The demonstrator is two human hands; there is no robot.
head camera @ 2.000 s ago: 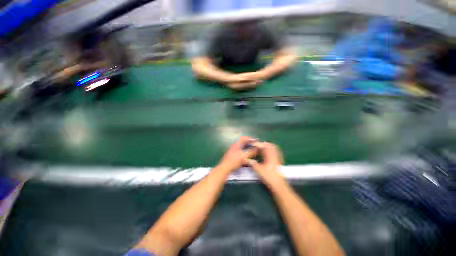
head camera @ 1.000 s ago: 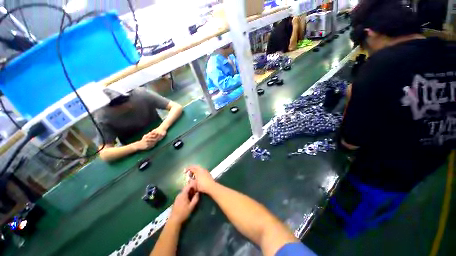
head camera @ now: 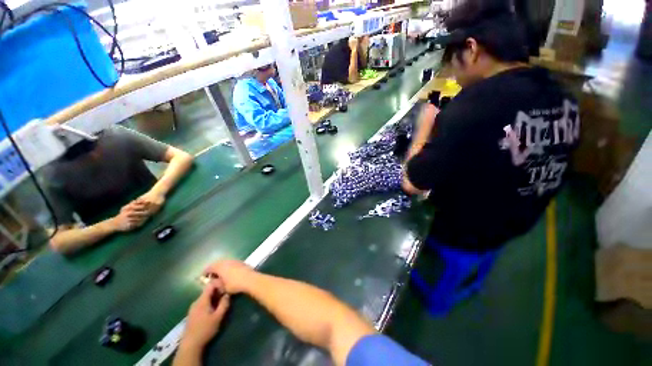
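Observation:
My left hand (head camera: 205, 318) and my right hand (head camera: 232, 277) meet over the belt's near edge, fingertips together. They hold a small pale part (head camera: 208, 279) between the fingers; its details are too small and blurred to tell, and fingers partly hide it. A black housing (head camera: 114, 332) with a bluish-white piece at its top stands on the green belt, left of my left hand. Flat black discs with pale centres, such as this end cap (head camera: 165, 233) and another (head camera: 104, 275), lie farther across the belt.
A white rail (head camera: 275, 239) and upright post (head camera: 297, 107) stand beyond my hands. A board pile (head camera: 368, 175) lies on the dark bench at right, beside a person in black (head camera: 493, 150). A person in grey (head camera: 107, 171) sits opposite. A blue bin (head camera: 53, 61) is above left.
The view has turned to the right, so the belt, discs and people appear farther left. My hands remain together around the small part.

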